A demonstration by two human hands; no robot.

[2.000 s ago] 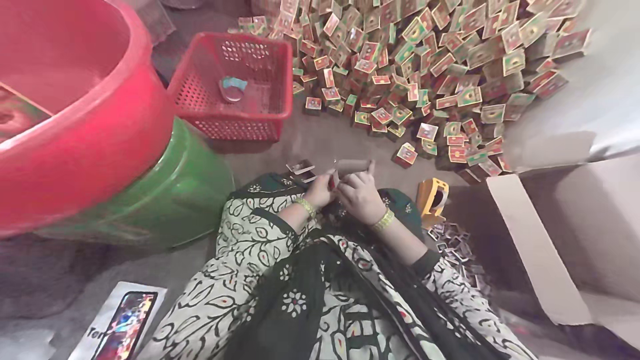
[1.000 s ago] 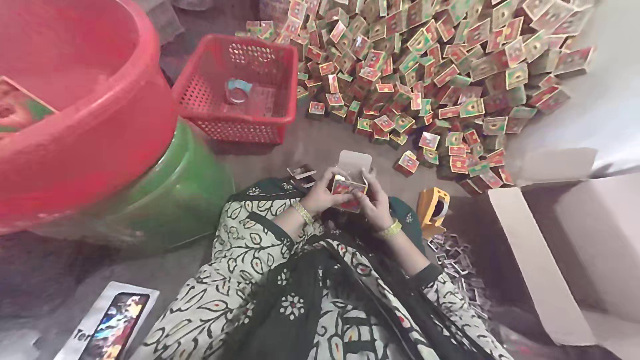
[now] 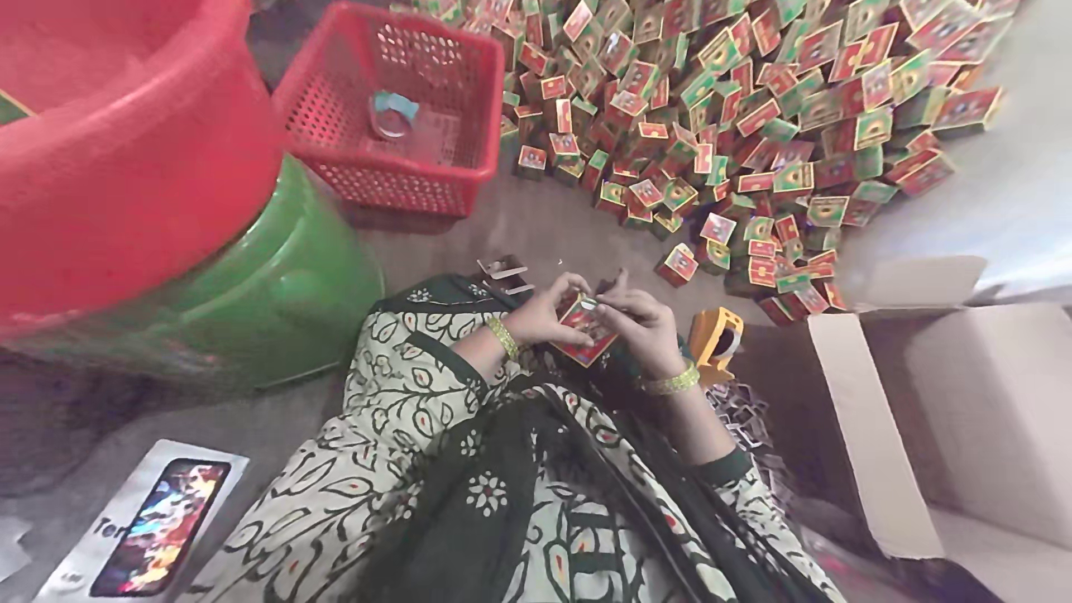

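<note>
A small red and green printed carton is held above my lap between both hands. My left hand grips its left side, thumb across the front. At its upper right, the fingers of my right hand pinch near the top edge, where a small whitish piece shows; I cannot tell what it is. Small dark and pale pieces lie on the floor just beyond my left knee. Many similar red and green cartons are heaped on the floor ahead.
A red perforated plastic basket holds a tape roll. Left are a large red tub and a green container. A yellow tape dispenser, small scattered pieces and an open cardboard box stand right. A phone box lies lower left.
Two seconds ago a plain greyish piece showed at my hands; one second ago a pale flap stood above them. Now the carton's printed face shows, and my right fingers have moved to its top edge.
</note>
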